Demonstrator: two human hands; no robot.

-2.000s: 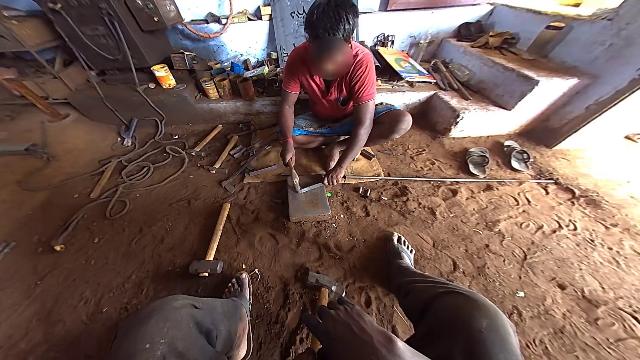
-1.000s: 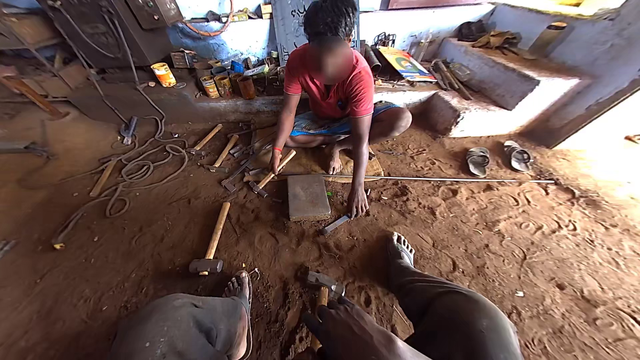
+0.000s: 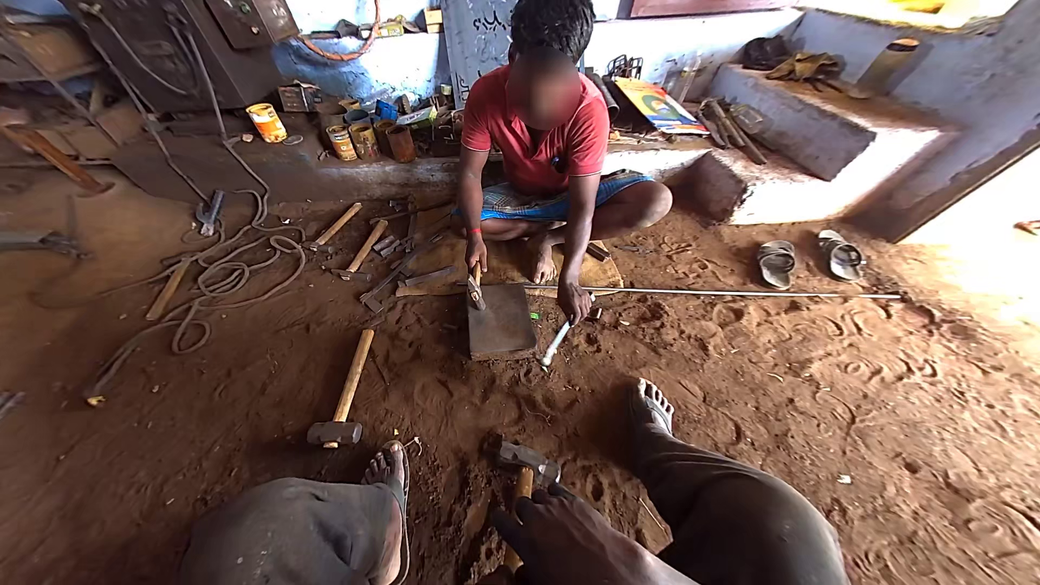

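My right hand (image 3: 569,532) is low in the middle, its fingers around the wooden handle of a hammer (image 3: 528,461) whose steel head rests on the soil between my feet. My left hand is not visible. Ahead, a co-worker sits cross-legged; one hand (image 3: 477,253) grips a smaller hammer (image 3: 475,291), its head at the upper left edge of a flat metal block (image 3: 502,325). Their other hand (image 3: 574,301) holds a pale metal piece (image 3: 556,344), slanting down beside the block's right side. Another sledgehammer (image 3: 335,433) lies at left, near my foot.
Several hammers and metal pieces (image 3: 390,244) lie left of the co-worker, near a coiled cable (image 3: 231,276). A long thin rod (image 3: 731,293) runs right toward a pair of sandals (image 3: 777,265). Tins (image 3: 341,142) stand by the wall; steps (image 3: 796,154) rise at right.
The co-worker's hammer has moved from the ground left of the block to its upper left edge. Their other hand has lifted with the pale metal piece. My right hand has stayed put.
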